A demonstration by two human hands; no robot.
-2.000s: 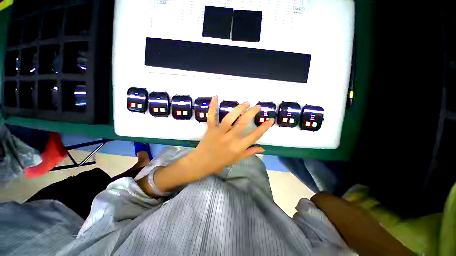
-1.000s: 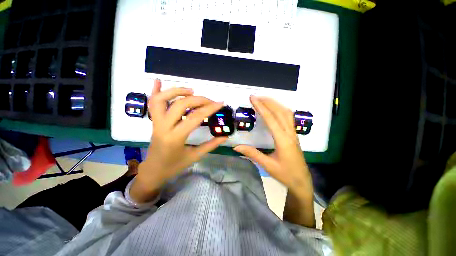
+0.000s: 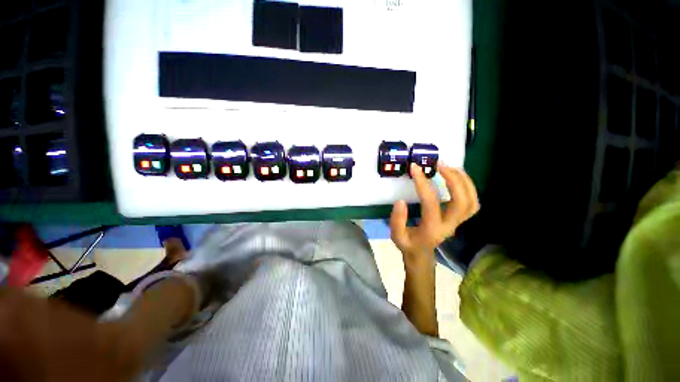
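Note:
Several smartwatch units with lit screens stand in a row on the white mat, from the leftmost unit to a unit right of the middle. After a gap, two more units stand side by side: one and the rightmost. My right hand is at the lower edge of the rightmost unit, fingers spread, a fingertip touching or just over it. My left hand is a large blur at the lower left, close to the camera and cut off by the edge; its fingers cannot be made out.
A long black strip and two black squares lie above the row. A black compartment tray is at the left, another dark gridded block at the right. A slim dark pen-like thing lies by the mat's right edge. A yellow-green sleeve is at right.
The view has shifted. My left hand has left the watches for the lower left. My right hand has moved right to the rightmost unit. The units are uncovered and stand with one gap.

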